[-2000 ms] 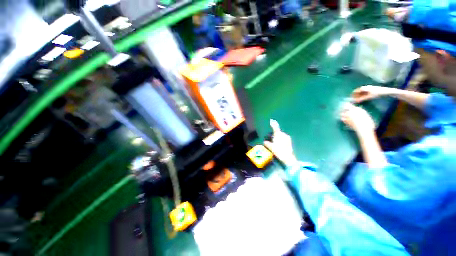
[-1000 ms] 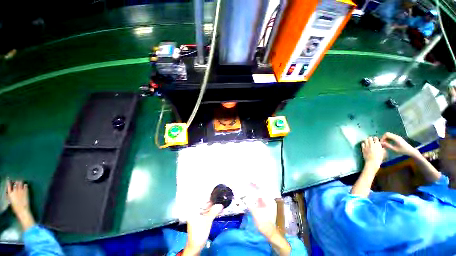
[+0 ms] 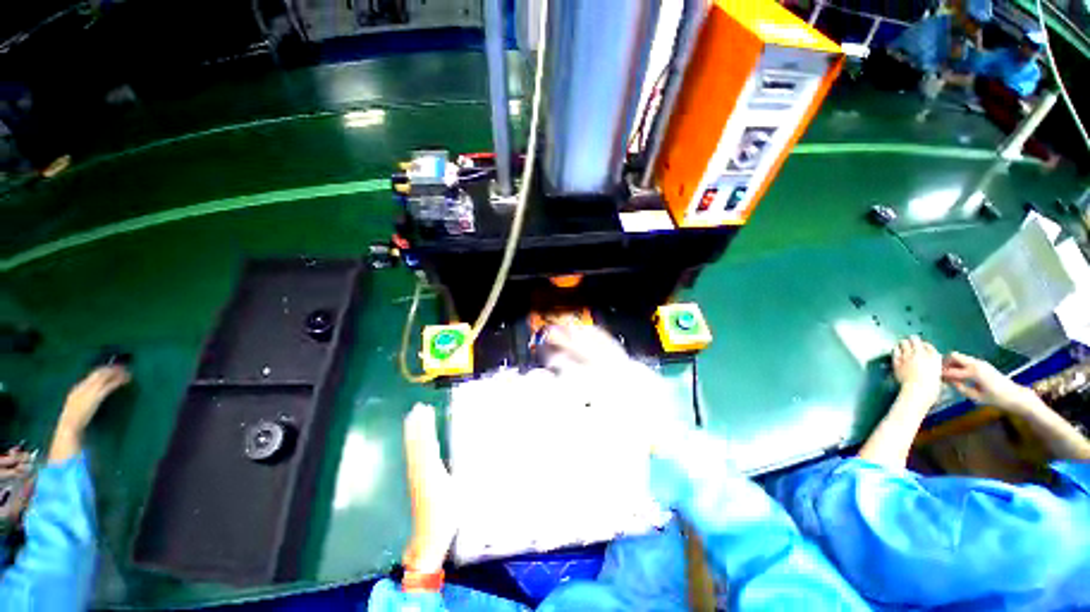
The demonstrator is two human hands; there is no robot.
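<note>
The orange nest point(image 3: 559, 320) lies low in the press opening, below the small orange press head point(image 3: 565, 281). My right hand point(image 3: 586, 349) reaches to the nest; it is blurred and overexposed and covers part of it. A dark edge shows beside its fingertips; whether it holds a part cannot be told. My left hand point(image 3: 427, 478) is empty, raised edge-on beside the left edge of the white overexposed tray point(image 3: 550, 478). Yellow boxes with green buttons stand at the left point(image 3: 447, 348) and right point(image 3: 683, 326) of the nest.
The black two-compartment tray point(image 3: 257, 389) lies left, holding round black parts point(image 3: 269, 440). The orange control box point(image 3: 747, 120) and silver cylinder point(image 3: 592, 108) rise behind the nest. A pale hose hangs at the press's left. Neighbours' hands point(image 3: 918, 365) work at both sides.
My right hand has moved forward from the near edge of the white tray to the nest. My left hand has moved left and no longer holds the round black part.
</note>
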